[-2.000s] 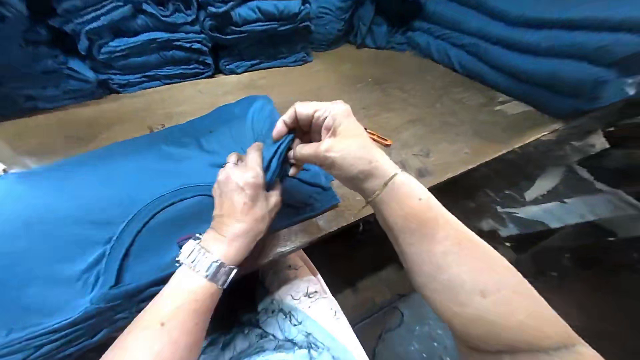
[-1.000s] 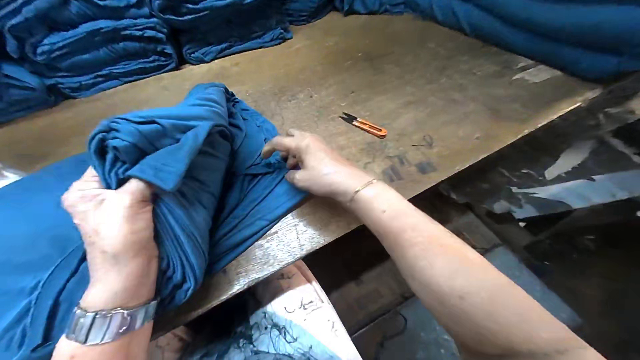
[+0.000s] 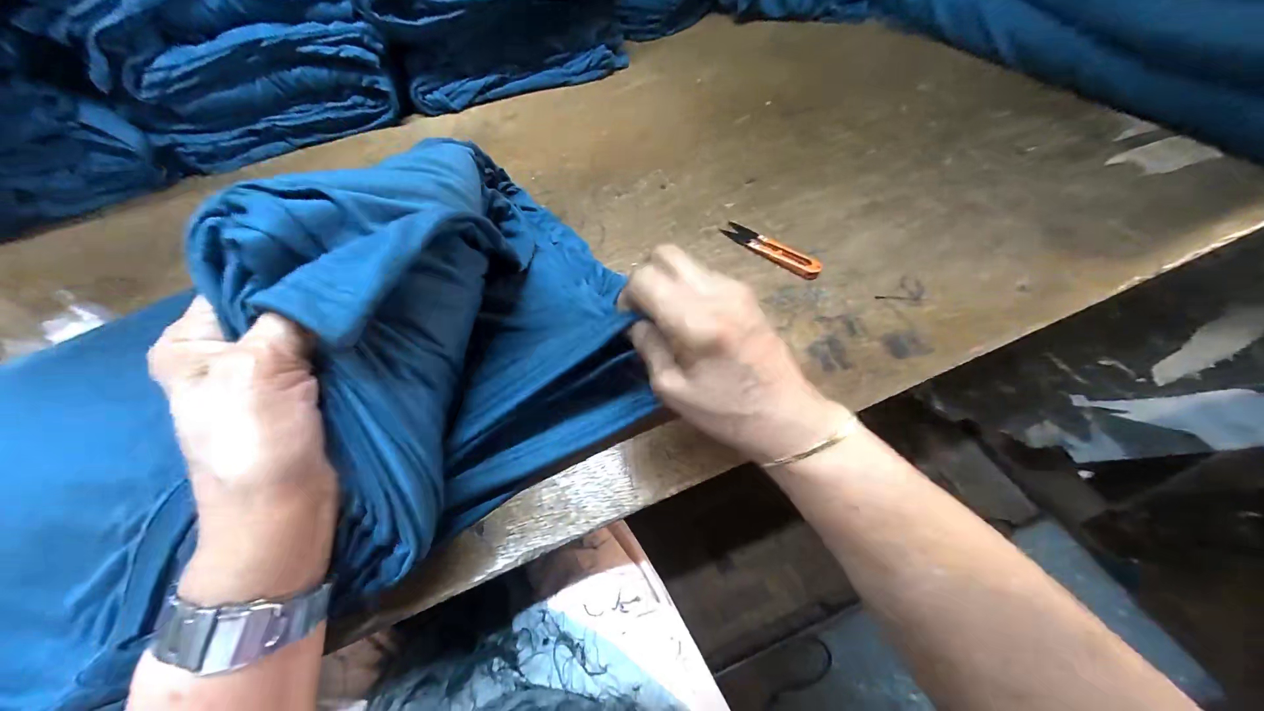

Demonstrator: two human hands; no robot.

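My left hand (image 3: 242, 405), with a metal watch band at the wrist, grips a thick folded-back bunch of blue knit fabric (image 3: 395, 286) at the left. My right hand (image 3: 706, 346), a thin bracelet on its wrist, pinches the edge of the blue fabric lying under that bunch and holds it taut near the table's front edge. Orange-handled thread snips (image 3: 775, 251) lie on the table just beyond my right hand, untouched. More of the blue fabric stack (image 3: 79, 425) spreads flat to the left, partly hidden behind my left hand and forearm.
Folded blue fabric bundles (image 3: 267, 84) line the back of the wooden table (image 3: 889, 168), with more blue cloth (image 3: 1116, 59) at the back right. Below the front edge are a marked white sheet (image 3: 642, 612) and dark thread scraps (image 3: 533, 662).
My left hand has moved left and folded back the upper fabric, which lay flat two seconds ago. Both hands were together at the fabric's corner then; now they are apart.
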